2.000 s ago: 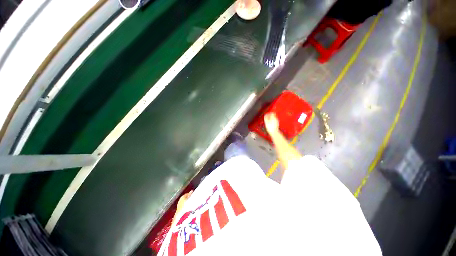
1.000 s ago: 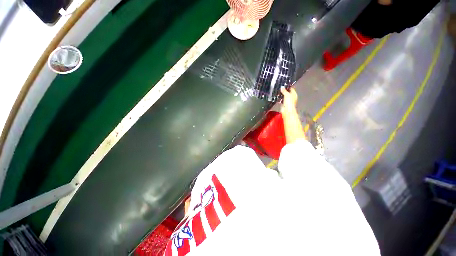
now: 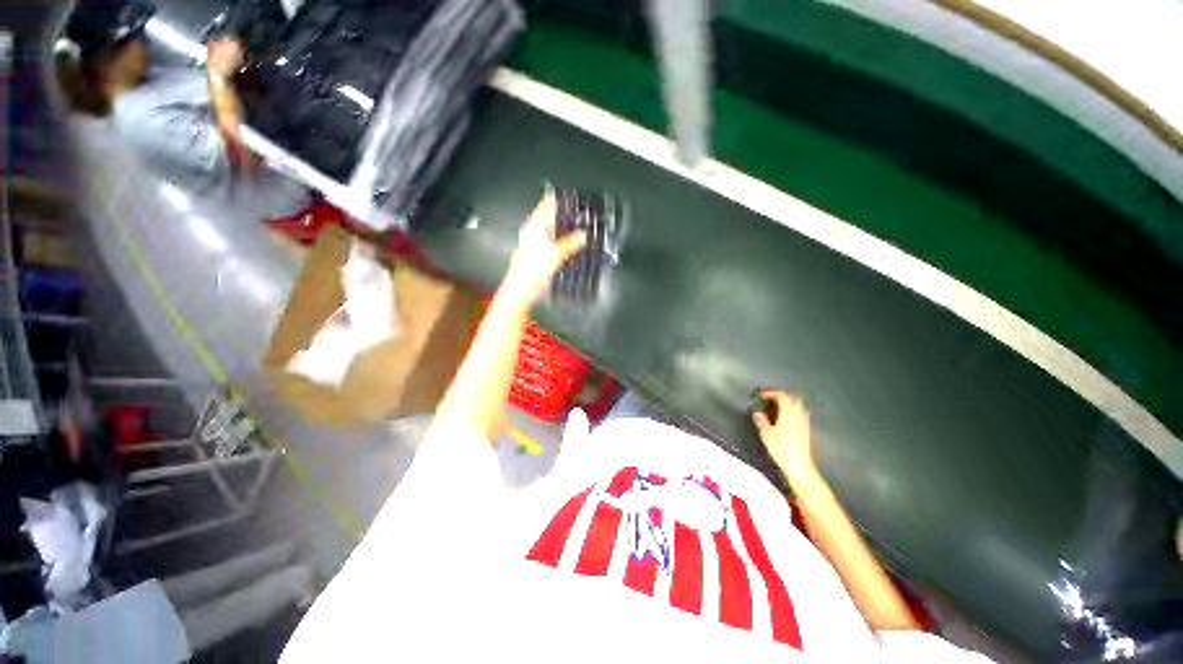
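A small dark, shiny piece with pale lines (image 3: 590, 247) is at the fingertips of my left hand (image 3: 535, 253), just over or on the dark green bench (image 3: 701, 285). It is blurred, and I cannot tell whether it is a sheet or a tray. My left thumb and fingers close on its near edge. My right hand (image 3: 789, 435) is over the bench's near edge with curled fingers. A small dark spot shows at its fingertips; I cannot tell if it is something held.
Stacked black trays (image 3: 435, 104) with pale edges stand at the upper left. A brown open carton (image 3: 428, 331) with white crumpled sheets is below them. A red stool (image 3: 545, 376) is by the bench. Another person (image 3: 169, 123) is at the far left. A brighter green strip (image 3: 843, 143) runs behind.
The view has swung left, bringing the tray stack and carton in. My right hand has left the dark gridded sheet it touched. My left hand, mostly hidden before, now holds a dark lined piece.
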